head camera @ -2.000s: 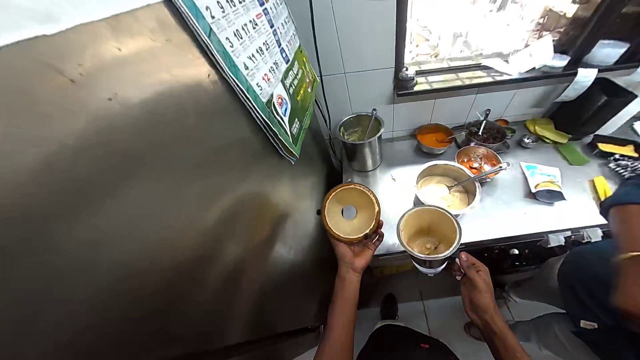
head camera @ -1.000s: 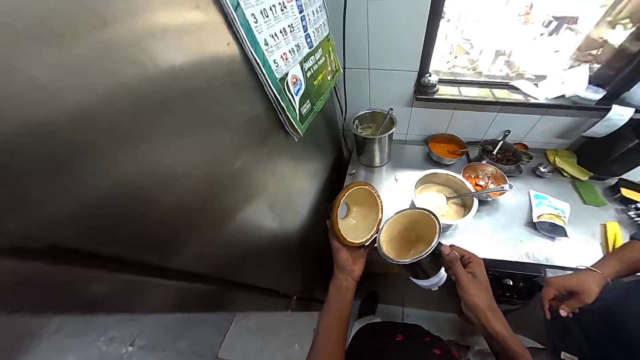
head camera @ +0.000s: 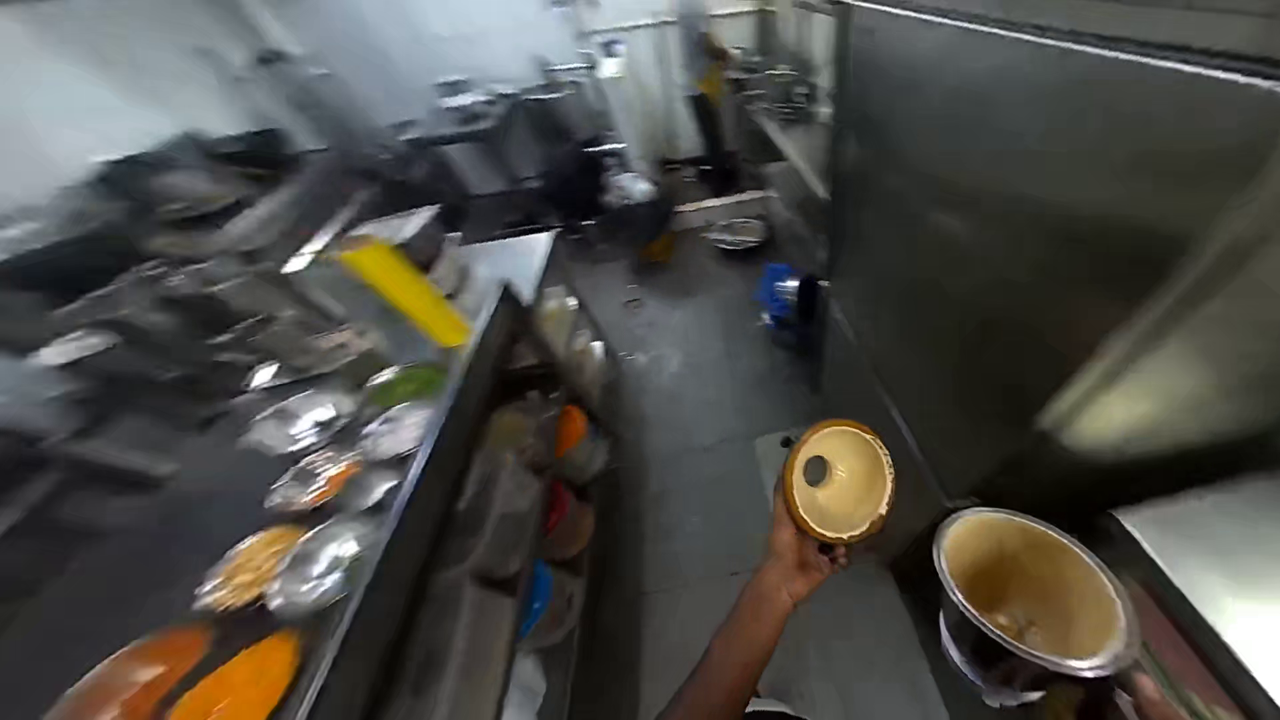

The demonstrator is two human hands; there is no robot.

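Note:
My left hand point(head camera: 800, 555) grips a round mixer-jar lid point(head camera: 840, 482), held with its cream-coated inside up and a dark round hole in it. To the right, my right hand point(head camera: 1150, 695), partly cut off by the frame edge, holds a metal mixer jar point(head camera: 1035, 590) by its handle side. The jar's mouth faces up, its inner wall is coated with cream-coloured batter or paste, and some residue lies at the bottom. Lid and jar are apart.
A long counter on the left bears metal bowls of food point(head camera: 250, 565), an orange food point(head camera: 240, 680) and a yellow object point(head camera: 405, 290). Shelves with containers point(head camera: 570, 520) lie beneath. A tall steel panel point(head camera: 1020, 230) stands right of the tiled aisle point(head camera: 690, 400). A blue object point(head camera: 775, 295) sits on the floor; a person point(head camera: 712, 90) stands far off.
The view has swung from the window counter to the kitchen aisle. Both hands still hold lid and jar, now farther apart than one second ago.

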